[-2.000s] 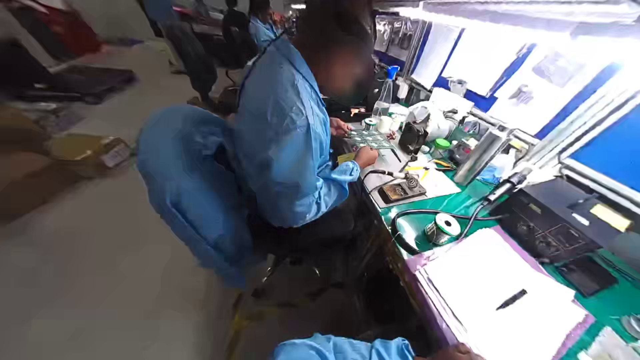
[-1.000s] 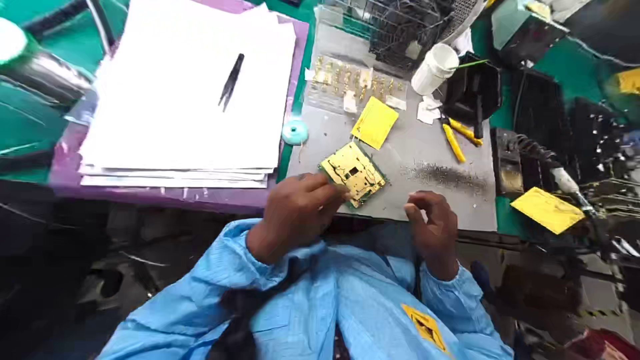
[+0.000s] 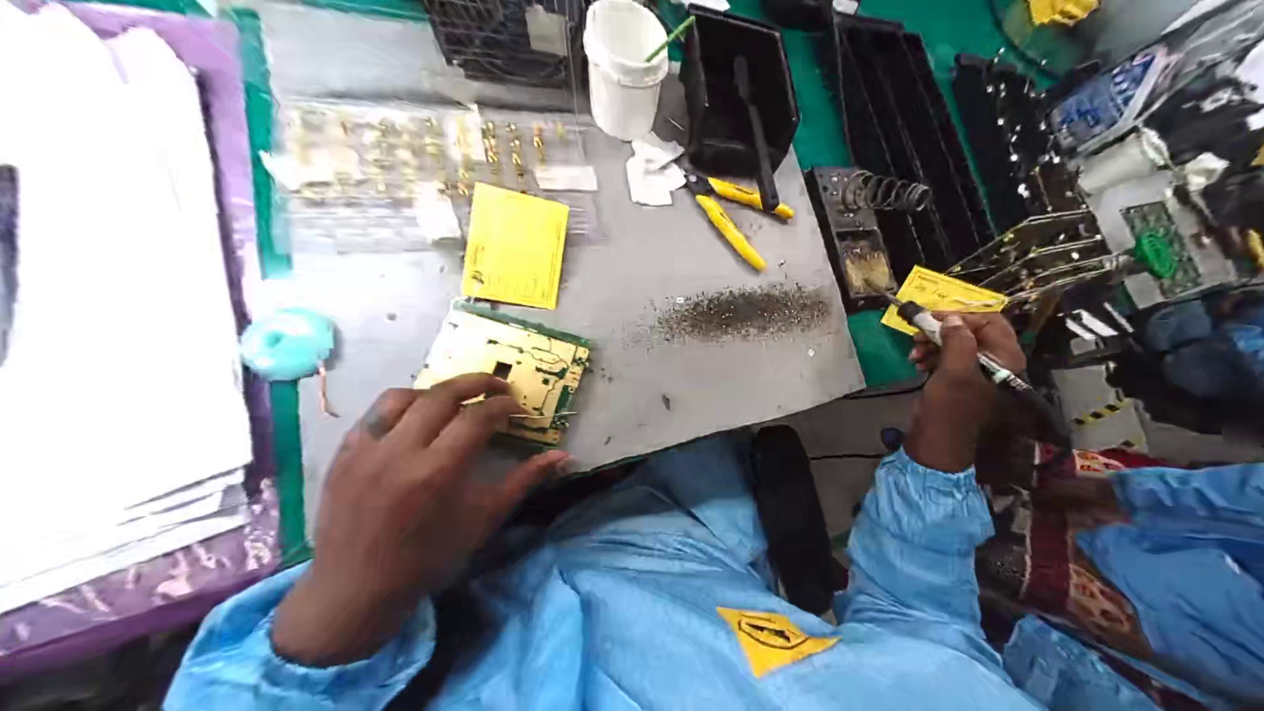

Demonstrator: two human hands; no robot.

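My left hand rests with its fingers spread on the lower left part of a gold and green circuit board lying on the grey mat. At the right, my right hand grips a soldering iron by its handle. The iron's tip points at the brass wool in a soldering iron stand with a coiled spring. A yellow card lies partly behind the iron. Another yellow card touches or nearly touches the board's upper edge.
Pliers with yellow handles, a black bin and a white tub stand farther back. Bagged brass parts lie back left, above a teal solder wick spool. Dark debris covers part of the mat. Papers fill the left.
The view has swung from a co-worker down to my bench. Since one second ago, my right hand has moved right and taken hold of the soldering iron. My left hand remains by the board.
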